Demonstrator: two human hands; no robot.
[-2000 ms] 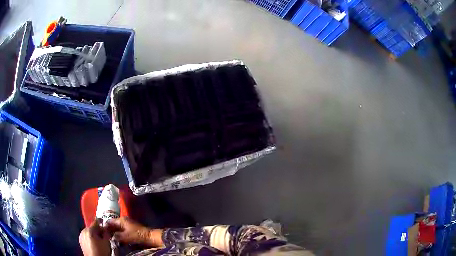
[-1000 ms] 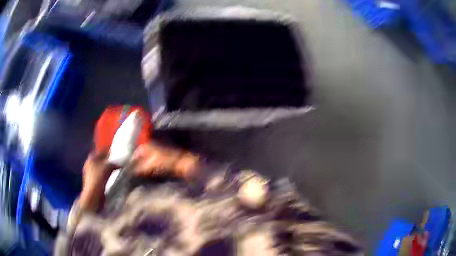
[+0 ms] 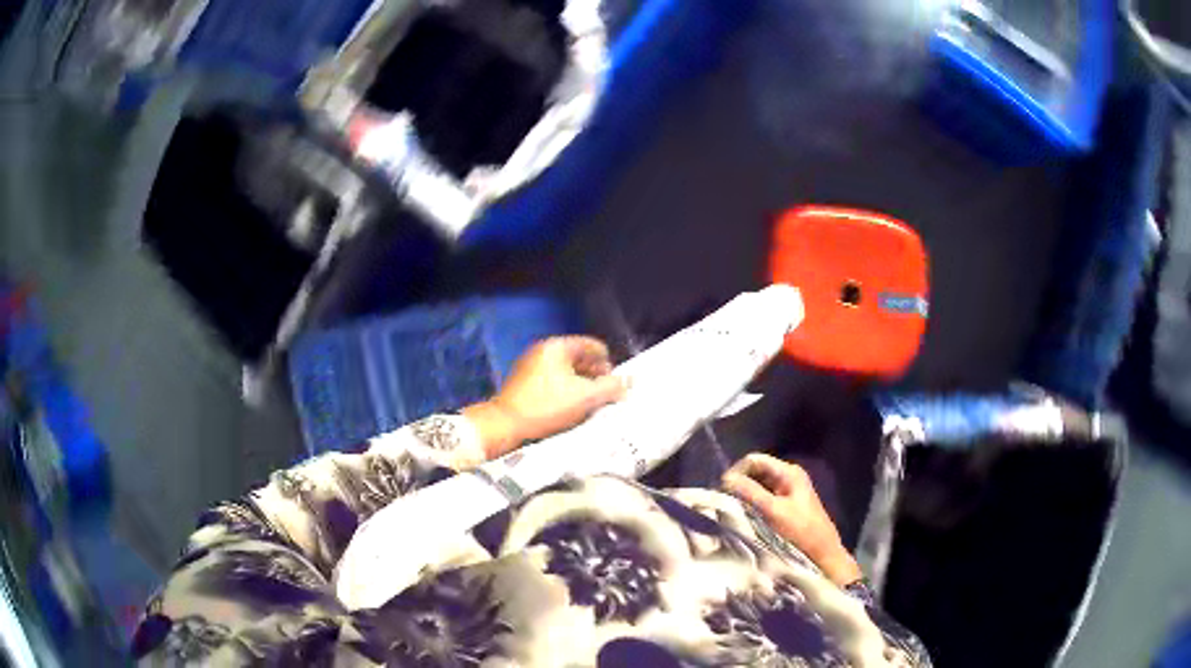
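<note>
A long white paper roll (image 3: 653, 398) lies diagonally across my lap, its far end beside the red-orange stool (image 3: 852, 337). A thin dark band crosses the roll near my left sleeve. My left hand (image 3: 559, 389) is curled, its fingertips against the roll's upper edge; its grip is unclear. My right hand (image 3: 784, 506) is below and right of the roll, apart from it, with bent fingers. A faint thin strand shows between the roll and my right hand; whether I hold it is unclear.
A paper-lined crate with dark contents (image 3: 892, 502) stands at the lower right. Another lined crate (image 3: 588, 59) is at the upper left, with a dark-filled one beside it. A blue crate (image 3: 392, 372) is left of my left hand. A blue crate (image 3: 999, 85) stands upper right.
The view has swung left, so the stool now appears to the right. My hands, earlier close together at the roll, are now apart. The roll now lies across my lap and shows at length.
</note>
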